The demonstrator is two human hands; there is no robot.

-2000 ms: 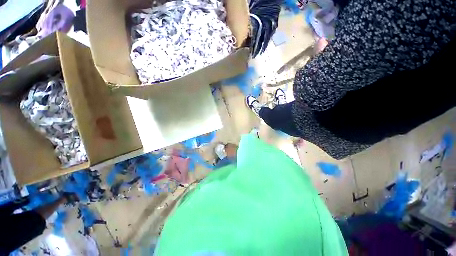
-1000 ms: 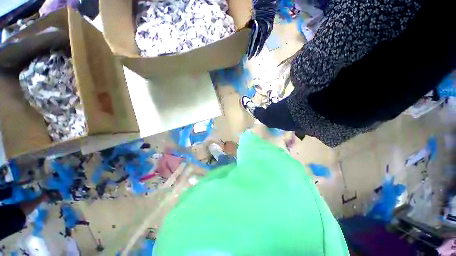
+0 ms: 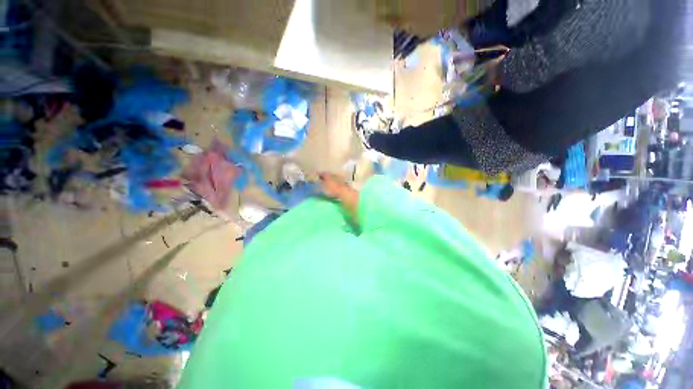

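My green garment (image 3: 365, 296) fills the lower middle. A blurred, skin-coloured hand (image 3: 338, 191) shows at its upper edge, beside a sleeve-like fold. It seems to be my right hand; its fingers are partly hidden and nothing is clearly seen in it. My left hand is not in view. A brown carton edge (image 3: 213, 55) lies at the top, with a white panel (image 3: 338, 49) to its right.
Blue scraps (image 3: 152, 171) and a pink scrap (image 3: 214, 176) litter the tan floor (image 3: 83, 232). A person in dark patterned clothing (image 3: 593, 91) stands at upper right, one shoe (image 3: 368, 121) near the white panel. A blurred, crowded work area (image 3: 608, 281) is at right.
The view has swung, so the cartons have moved up and their pale strips are out of the picture. More floor and the crowded right side show. The hand has become clearer beside the green garment.
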